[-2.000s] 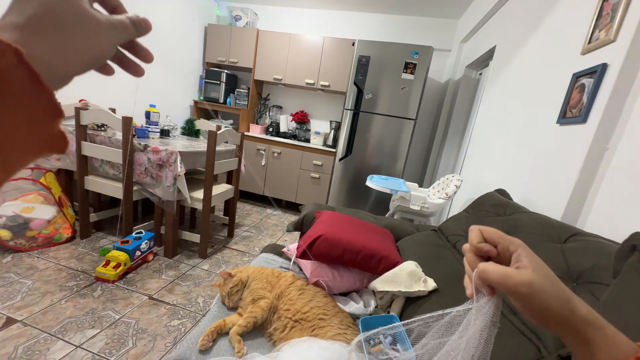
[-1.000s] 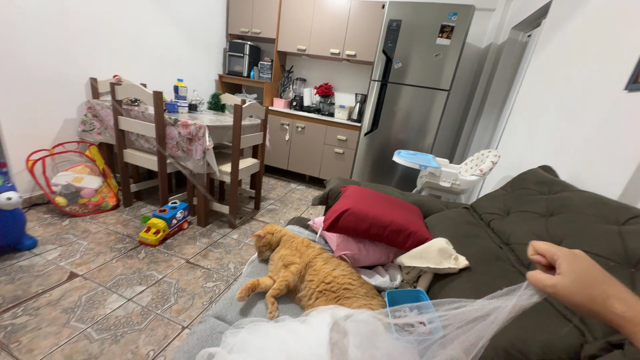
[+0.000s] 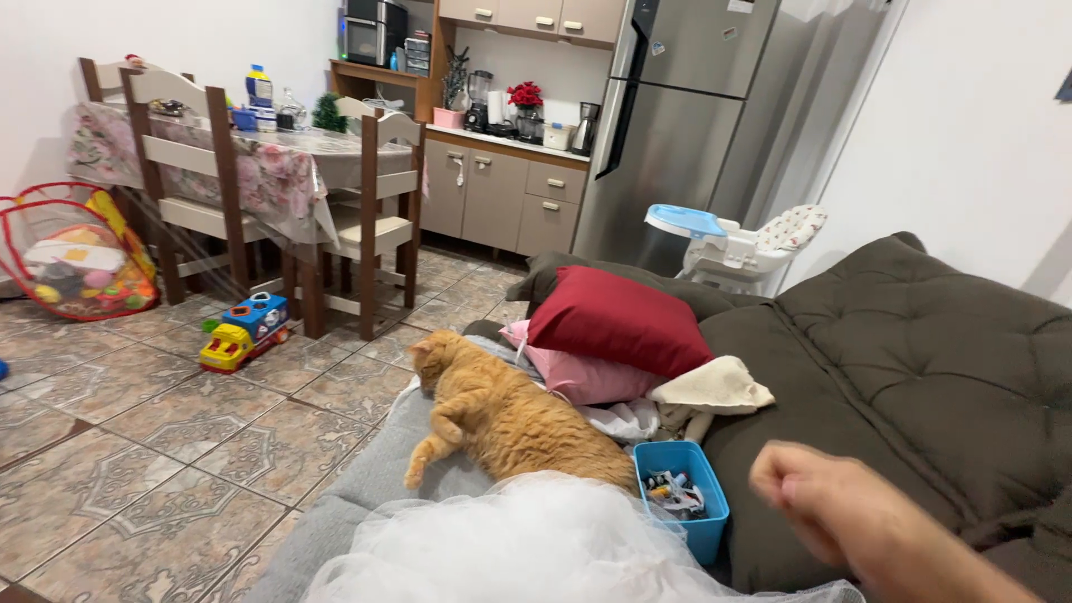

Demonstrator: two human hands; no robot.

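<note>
My right hand is at the lower right, over the dark sofa cushions, with its fingers curled. It is blurred, and I cannot tell whether something thin is pinched in it. White tulle lies bunched along the bottom centre, to the left of that hand. Between them stands a blue plastic container holding small mixed items. An orange cat lies on its side on the grey seat just beyond the tulle. My left hand is out of the picture.
Red and pink cushions and a cream cloth lie behind the container. Beyond are a high chair, a refrigerator and a table with a floral cloth. A toy truck sits on the floor.
My left hand, raised at the upper left two seconds ago, has left the picture. The tulle that stretched up to my right hand no longer shows there and lies lower.
</note>
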